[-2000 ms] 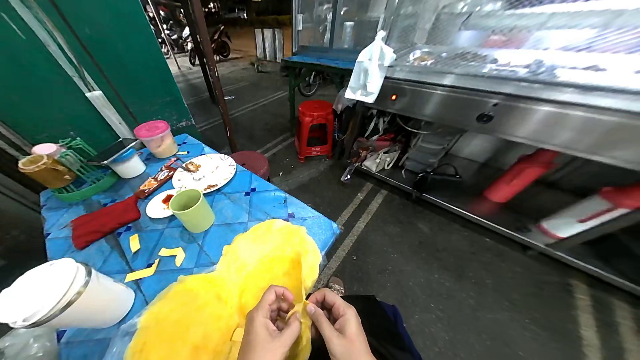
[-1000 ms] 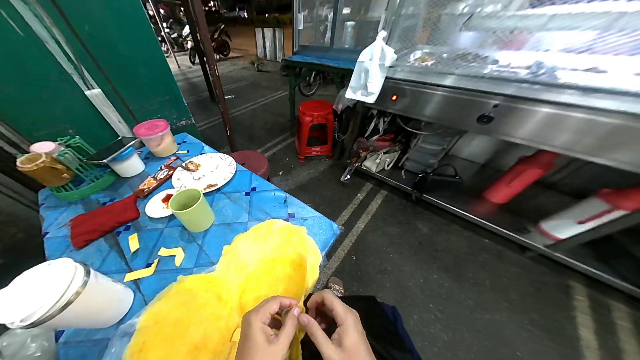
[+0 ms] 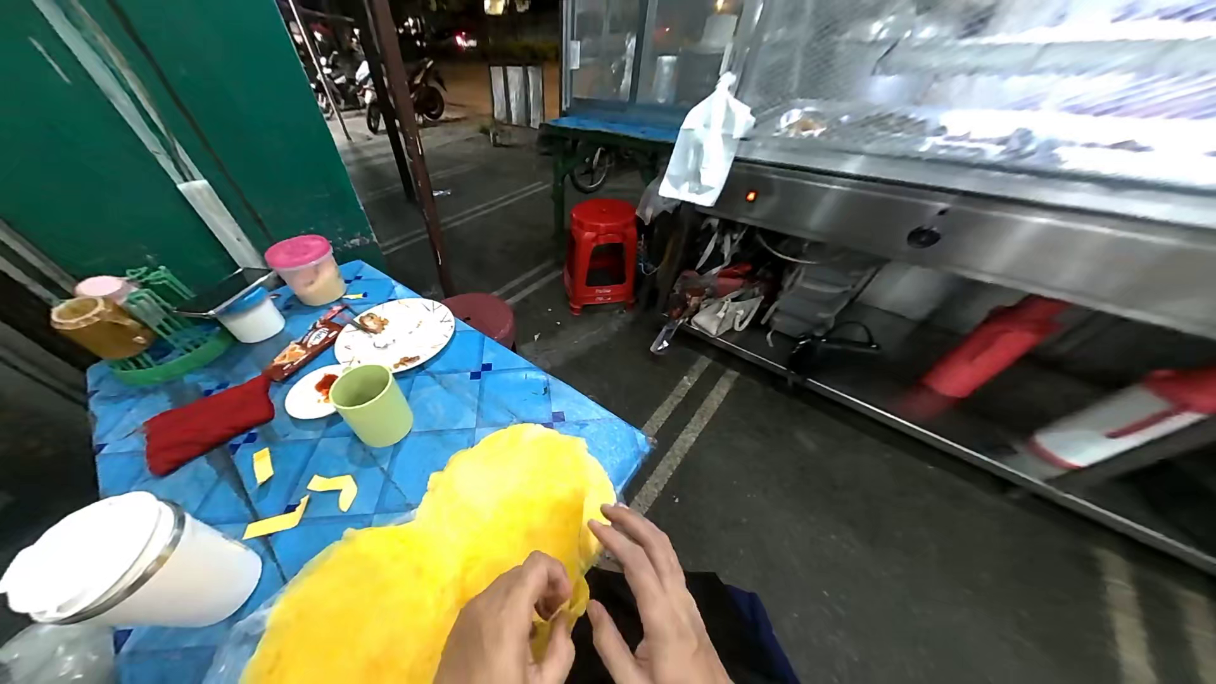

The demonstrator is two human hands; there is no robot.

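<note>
A fluffy yellow piece (image 3: 427,560), perhaps plush or fabric, lies over the near edge of the table, with clear plastic under its left side. My left hand (image 3: 518,617) pinches its lower right edge between thumb and fingers. Just to the right, my right hand (image 3: 651,598) has its fingers spread, the fingertips close to the yellow edge; whether they touch it cannot be told. Yellow cut strips (image 3: 332,489) lie on the blue tabletop (image 3: 494,389) to the left.
On the table stand a green cup (image 3: 372,407), a dirty plate (image 3: 408,332), a red pouch (image 3: 209,423), a lidded white container (image 3: 133,560) and a pink-lidded tub (image 3: 306,269). A red stool (image 3: 601,256) stands beyond, beside a steel counter (image 3: 950,237) on the right.
My right hand has come away from the left one and its fingers have spread; before, both hands were pinching together at the yellow edge. The things on the table have not moved.
</note>
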